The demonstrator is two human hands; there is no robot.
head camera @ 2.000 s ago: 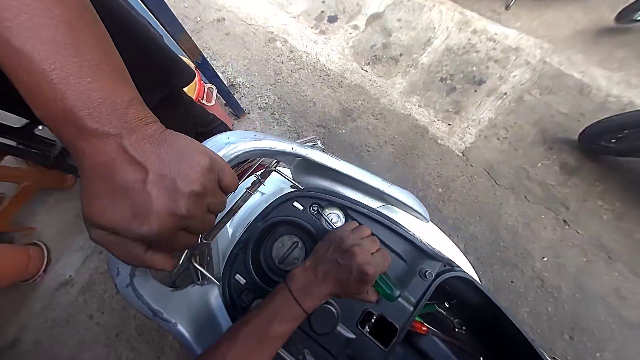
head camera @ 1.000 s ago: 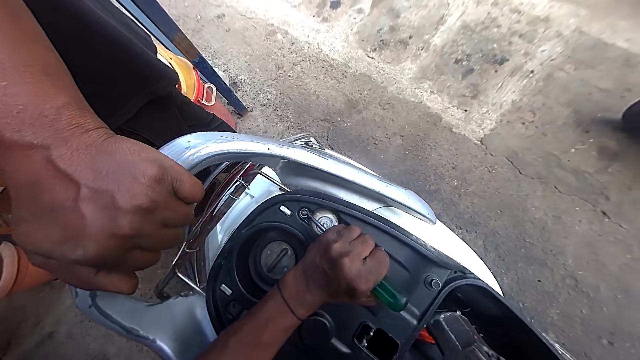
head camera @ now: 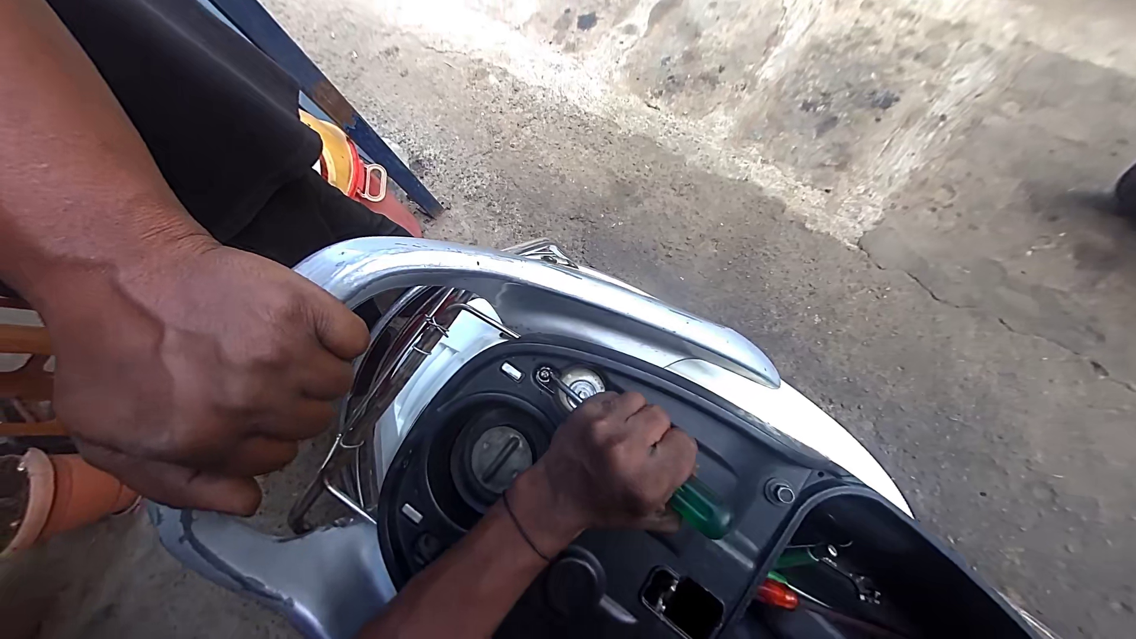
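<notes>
My left hand [head camera: 204, 373] is closed over the rear curve of a silver scooter grab rail [head camera: 532, 284], hiding that part of it. Lower in view, my right hand [head camera: 621, 461] grips a screwdriver with a green translucent handle [head camera: 701, 508]. Its shaft runs up and left across a round silver metal part [head camera: 582, 387]. The tip is at a screw [head camera: 545, 375] in the black plastic panel [head camera: 710, 444] of the scooter. A round black fuel cap [head camera: 497, 457] lies beside my right wrist, in a recess of that panel.
An open black storage compartment [head camera: 896, 541] at lower right holds a red-handled tool [head camera: 777, 593] and other metal tools. A bolt [head camera: 780, 492] stands up from the panel. Orange-brown pot [head camera: 71, 501] at left, blue metal post [head camera: 355, 124] above, concrete floor [head camera: 621, 177] beyond.
The view has shifted and come somewhat closer to the scooter. My left hand stays on the grab rail and my right hand keeps the screwdriver at the same screw.
</notes>
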